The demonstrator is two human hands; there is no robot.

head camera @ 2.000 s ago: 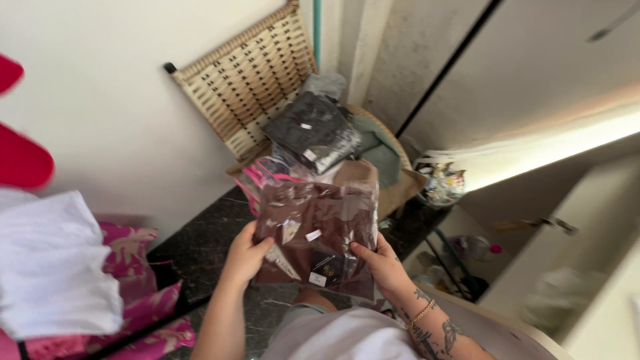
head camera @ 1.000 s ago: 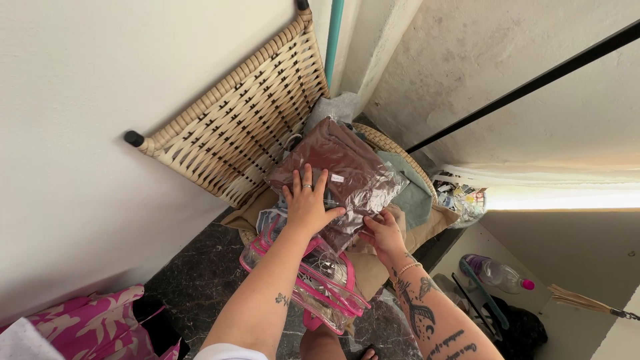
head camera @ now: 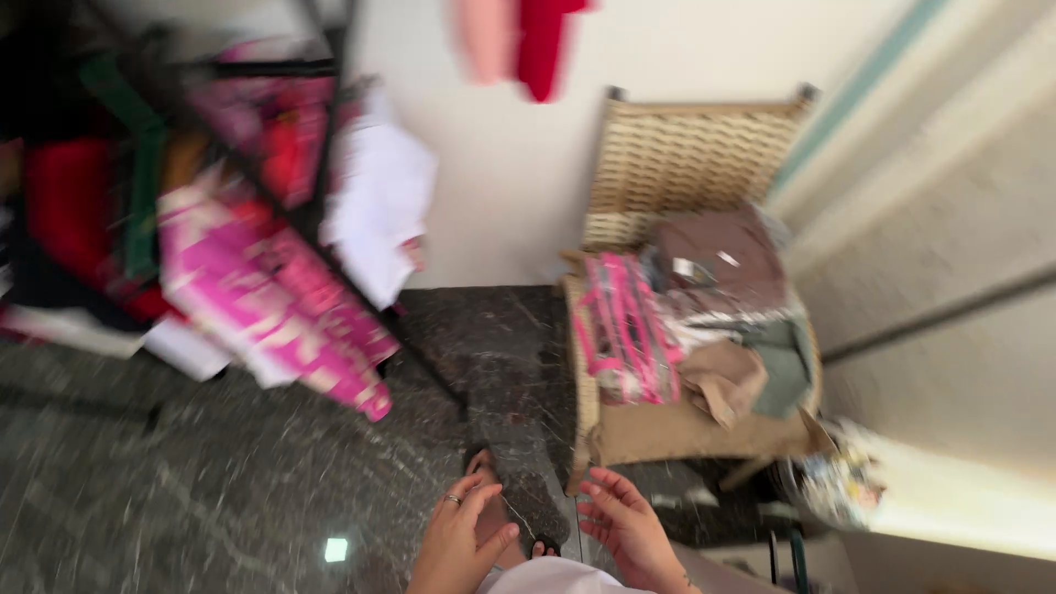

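My left hand (head camera: pixel 466 532) is empty, low in the head view, its fingers apart above my leg. To its right, my right hand (head camera: pixel 627 524) is also empty, fingers loosely curled, just in front of the chair's near edge. The brown garment in a clear plastic bag (head camera: pixel 718 256) lies on the seat of the woven chair (head camera: pixel 681 157). Beside it on the seat are a clear bag with pink trim (head camera: pixel 627 330), a crumpled tan cloth (head camera: pixel 726 379) and a grey-green cloth (head camera: pixel 780 363).
Clothes hang on a black metal rack at left, among them a pink patterned garment (head camera: pixel 264 305) and a white garment (head camera: pixel 384 190). Dark marble floor (head camera: pixel 247 478) lies below. A container of small items (head camera: pixel 841 478) stands right of the chair, near a cabinet.
Both hands have come off the bagged brown garment, which now rests on the chair, and have drawn back toward my body. The view has swung left.
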